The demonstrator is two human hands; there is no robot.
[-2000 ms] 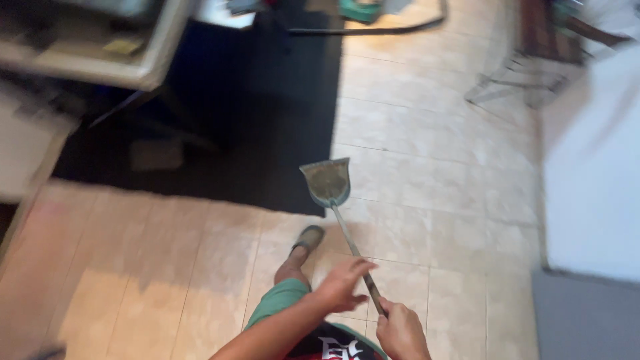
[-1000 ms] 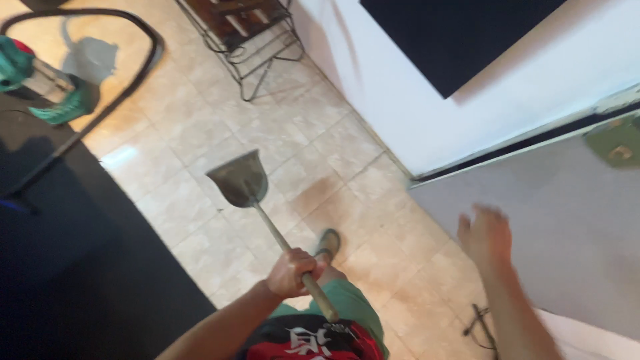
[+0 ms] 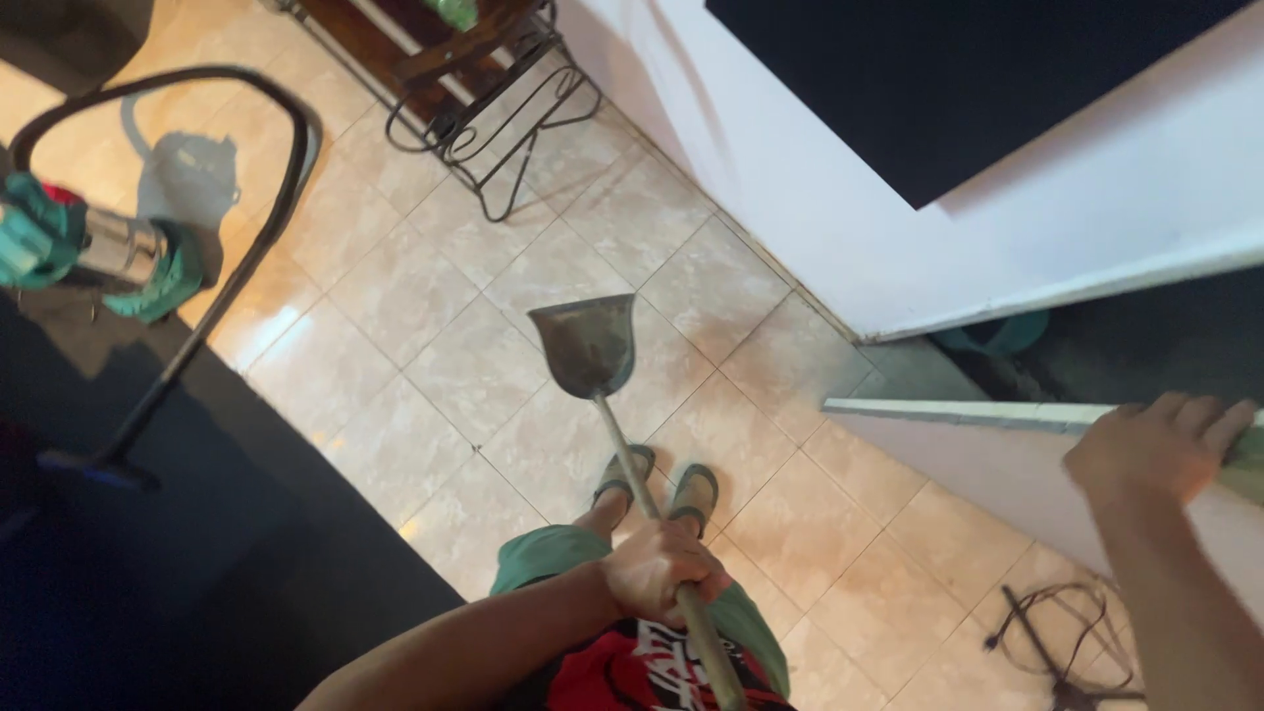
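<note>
My left hand (image 3: 664,573) is closed round the handle of a long-handled dustpan (image 3: 591,346), whose grey pan hangs above the tiled floor in front of my feet. At the right, my right hand (image 3: 1150,449) lies with its fingers over the top edge of a white door (image 3: 968,413), which stands ajar. The pan looks dull and stained inside. Beyond the door's edge a dark gap shows, with a greenish round thing (image 3: 1017,333) partly hidden in it.
A green and silver vacuum cleaner (image 3: 118,247) with a black hose (image 3: 296,148) stands at the left, beside a dark mat (image 3: 247,523). Ahead is a wood and wrought-iron rack (image 3: 504,158). A cable (image 3: 1076,622) lies on the floor at the lower right.
Two seconds ago both hands were at the dustpan's handle. One second ago my right hand was off it, in the air; now it is on the door, which has opened. The view has turned right.
</note>
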